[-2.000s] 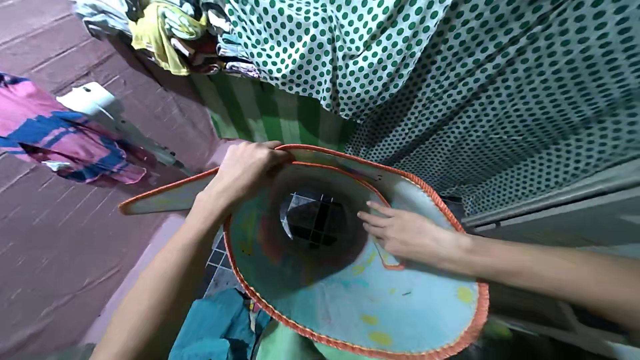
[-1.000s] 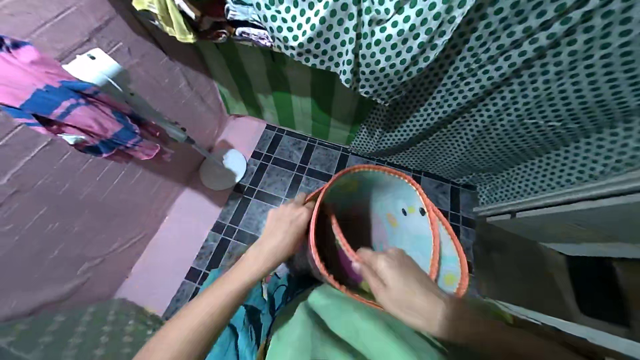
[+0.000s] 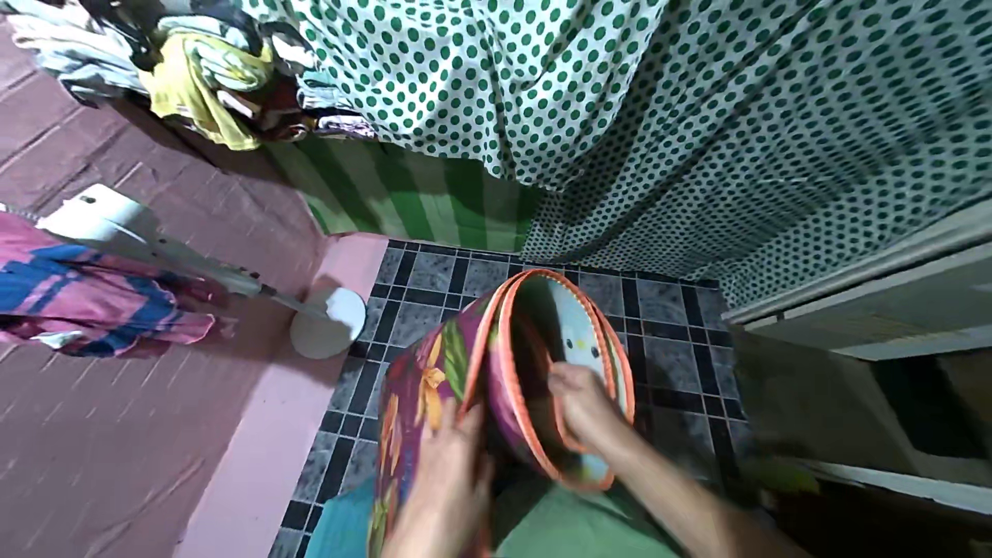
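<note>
A mat with a purple floral outer face and a pale blue inner face, edged in orange binding, is a loose roll (image 3: 434, 372) standing between my hands, its open end facing up. My left hand (image 3: 446, 465) lies blurred against the floral side, near the outer orange edge; its fingertips are unclear. My right hand (image 3: 581, 399) reaches into the mouth of the roll and closes around the inner edge of the mat. Green cloth (image 3: 581, 527) over my lap and teal cloth (image 3: 341, 523) lie just beneath the roll.
Dark tiles (image 3: 418, 322) cover the floor. A white stand fan (image 3: 155, 240) with a round base stands left, a pink and blue cloth (image 3: 85, 287) beside it. Folded clothes (image 3: 209, 77) sit on a shelf above. A green-dotted curtain (image 3: 480, 93) hangs ahead; a pale furniture edge (image 3: 868, 294) is at right.
The mat has gone from a wide loop to a narrower roll with overlapping turns. Its floral outer side now shows. My left hand has moved from the rim down onto that side.
</note>
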